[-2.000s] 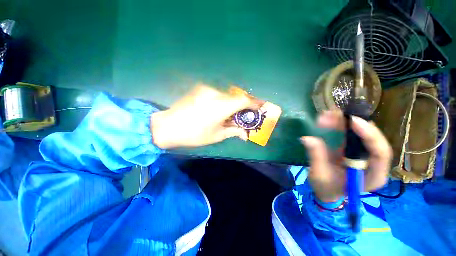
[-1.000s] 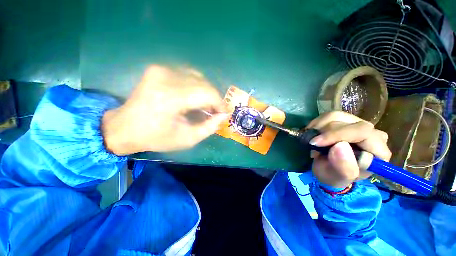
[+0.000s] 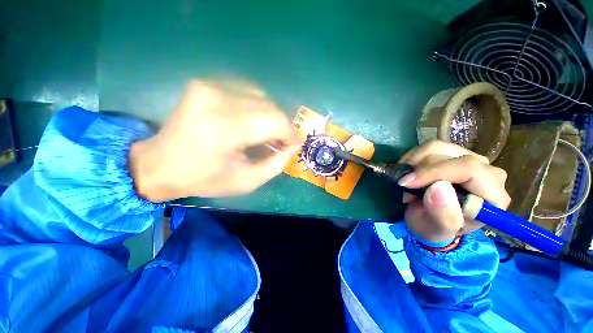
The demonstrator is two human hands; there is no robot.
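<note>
The round workpiece (image 3: 323, 156), a dark and silvery disc, sits in the orange soldering fixture (image 3: 339, 187) on the green mat. My right hand (image 3: 448, 185) holds the soldering iron (image 3: 513, 224) like a pen, its dark tip over the workpiece's middle. My left hand (image 3: 214, 143) is blurred, just left of the fixture, with its fingertips near the workpiece's left edge. A thin pale strand, like solder wire (image 3: 274, 148), shows at its fingers.
The tan tip cleaner pot (image 3: 476, 120) stands right of the fixture, with the fume fan (image 3: 517, 65) behind it. The worn tan iron holder box (image 3: 553, 169) is at the right. Part of the solder spool stand (image 3: 6, 133) shows at the left edge.
The iron has come from upright over the pot down to the workpiece. My left hand has let go of the fixture and moved left, now with a thin strand.
</note>
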